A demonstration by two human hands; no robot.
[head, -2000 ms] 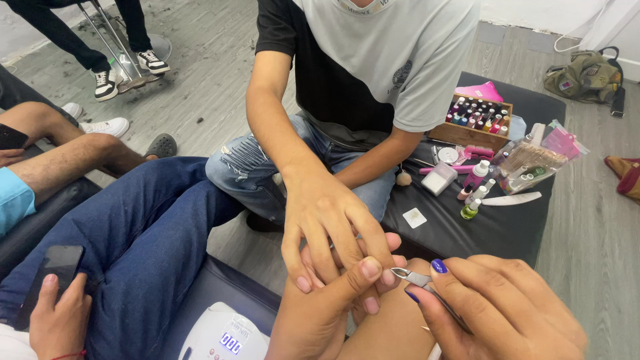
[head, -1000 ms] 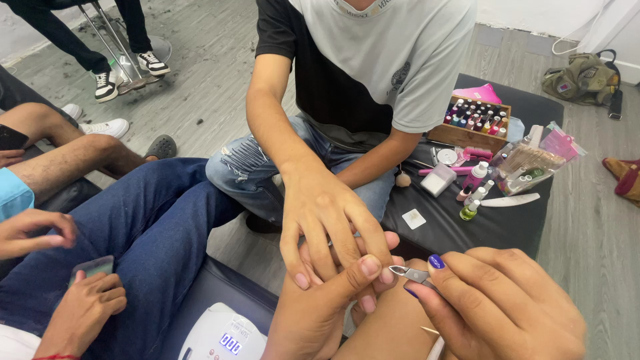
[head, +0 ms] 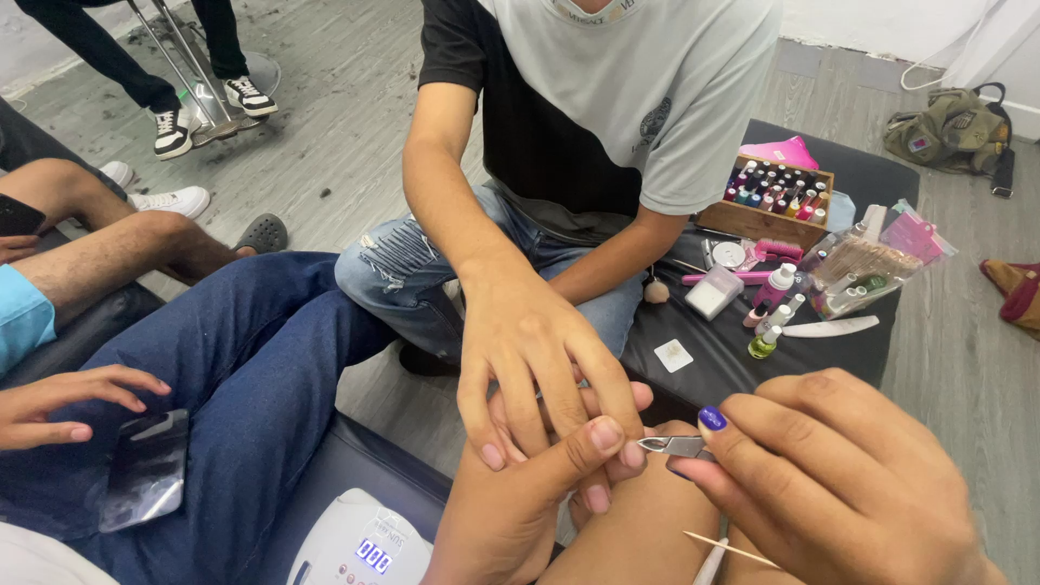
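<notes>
My left hand [head: 520, 496], at the lower middle, holds the fingers of another person's outstretched hand [head: 536, 357] from below, its thumb lying over a fingertip. In my right hand [head: 829, 479], whose nails are painted blue, is a metal cuticle nipper [head: 678, 446]; its tip is at the edge of that person's fingertip nail. Whether the jaws touch the skin cannot be told. Below my right hand a thin wooden stick [head: 731, 550] sticks out, beside a pale slender tool [head: 712, 562]. The nipper's handles are hidden in my palm.
A white nail lamp [head: 366, 544] with a lit display is at the lower left. On the black bench [head: 881, 349] are a wooden box of polish bottles [head: 760, 223], a nail file [head: 831, 327], a green bottle [head: 764, 343] and a white square [head: 673, 355]. Seated people are at left.
The neighbour at left held a phone upright earlier; it now lies on the jeans with a hand over it. My hands and the nipper have barely moved.
</notes>
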